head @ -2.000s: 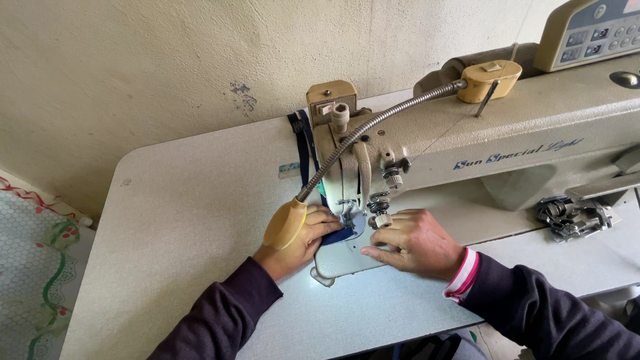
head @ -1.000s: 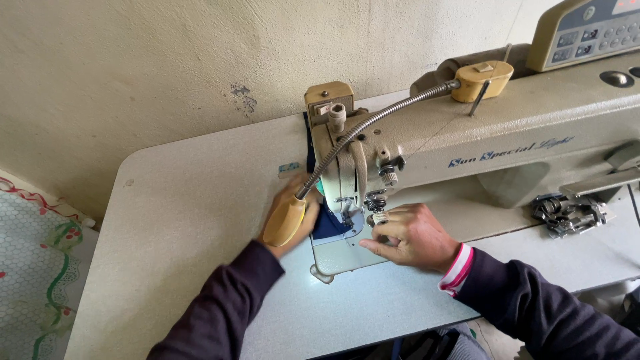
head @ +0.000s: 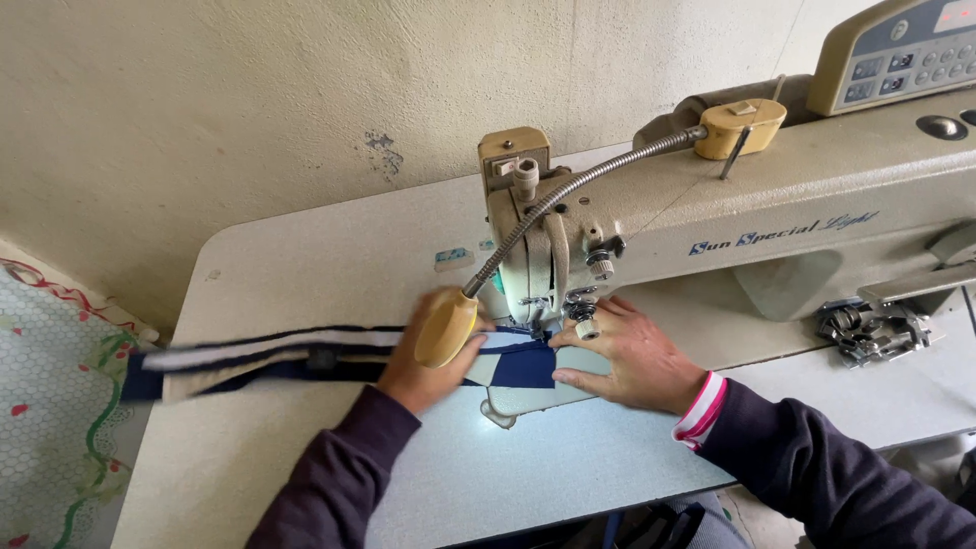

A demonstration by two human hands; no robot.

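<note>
A long navy and white fabric strip [head: 267, 358] lies leftward from under the presser foot [head: 538, 329] of an industrial sewing machine [head: 686, 198]. My left hand [head: 431, 358] rests on the strip left of the needle area, slightly blurred and partly covered by the yellow lamp head [head: 446, 328]; its grip is not clear. By the foot, my right hand [head: 629, 354] has its index finger and thumb apart at the right end of the navy fabric, touching its edge. The needle tip is hard to make out.
A gooseneck lamp arm [head: 587, 179] arches over the machine head. Metal attachments [head: 873, 332] sit at the right beneath the machine arm. The control panel [head: 896, 65] is at the upper right. A textured wall [head: 252, 99] stands behind the table [head: 282, 473], and a patterned cover [head: 53, 396] lies at the left.
The fabric strip now stretches far to the left; before, dark fabric ran behind the machine head and by the needle. My left hand has moved from beside the machine head onto the strip.
</note>
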